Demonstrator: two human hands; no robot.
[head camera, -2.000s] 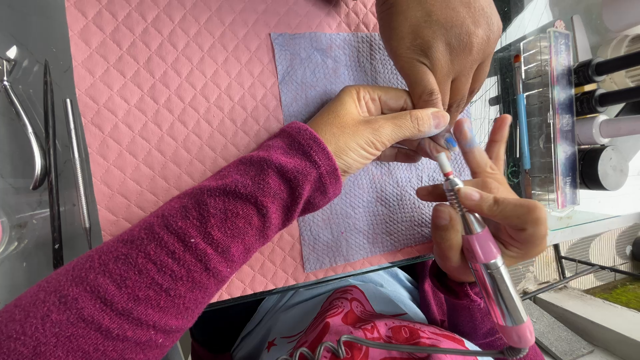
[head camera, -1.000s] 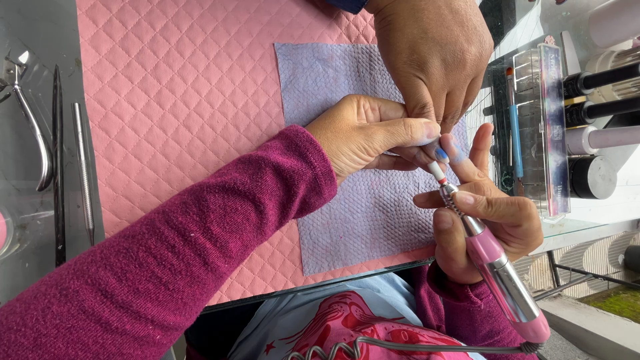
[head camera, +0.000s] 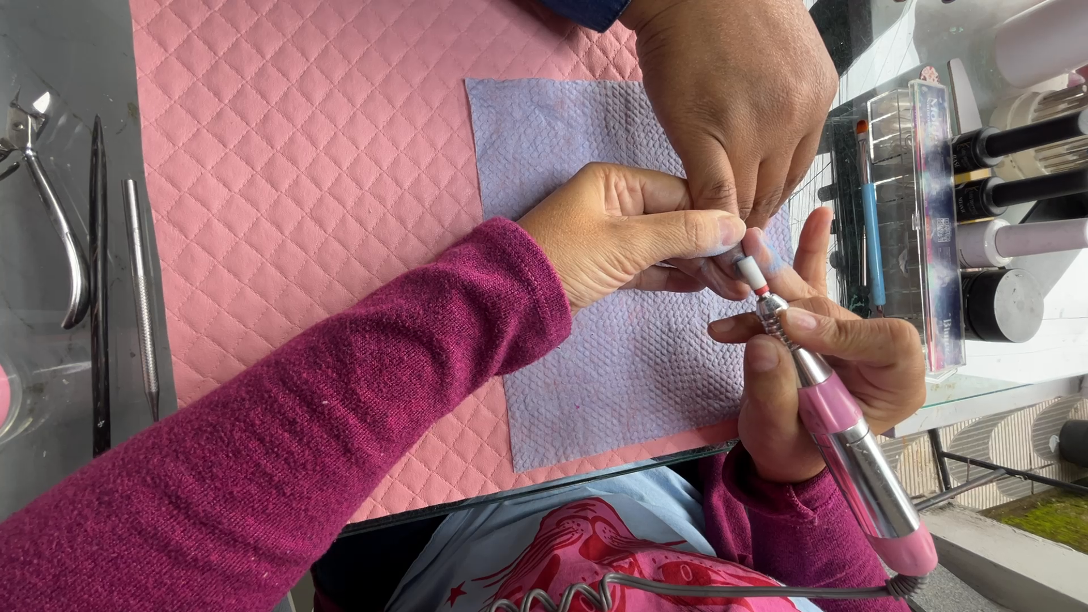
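A pink and silver electric nail drill (head camera: 850, 442) is gripped in my right hand (head camera: 850, 348), its white cylindrical bit (head camera: 751, 274) at a fingertip of another person's hand (head camera: 735, 93). That hand reaches in from the top, palm down. My left hand (head camera: 637, 225), in a magenta sleeve, pinches a finger of it between thumb and fingers. Blue color shows around the fingertips. Whether the bit touches the nail I cannot tell. Beneath the hands lies a lilac textured paper towel (head camera: 595, 391) on a pink quilted mat (head camera: 323, 170). A coiled cord (head camera: 722, 588) runs from the drill's end.
Metal nippers (head camera: 55, 212), a black slim tool (head camera: 99, 289) and a metal pusher (head camera: 143, 297) lie at the left on the glass table. A clear case (head camera: 935, 229), a blue-handled brush (head camera: 872, 229), several bottles (head camera: 1020, 191) and a black-lidded jar (head camera: 1003, 304) stand at the right.
The other person's hand and my hands have shifted only slightly. The drill bit stays by the held fingertips, where a blue nail showed a second ago.
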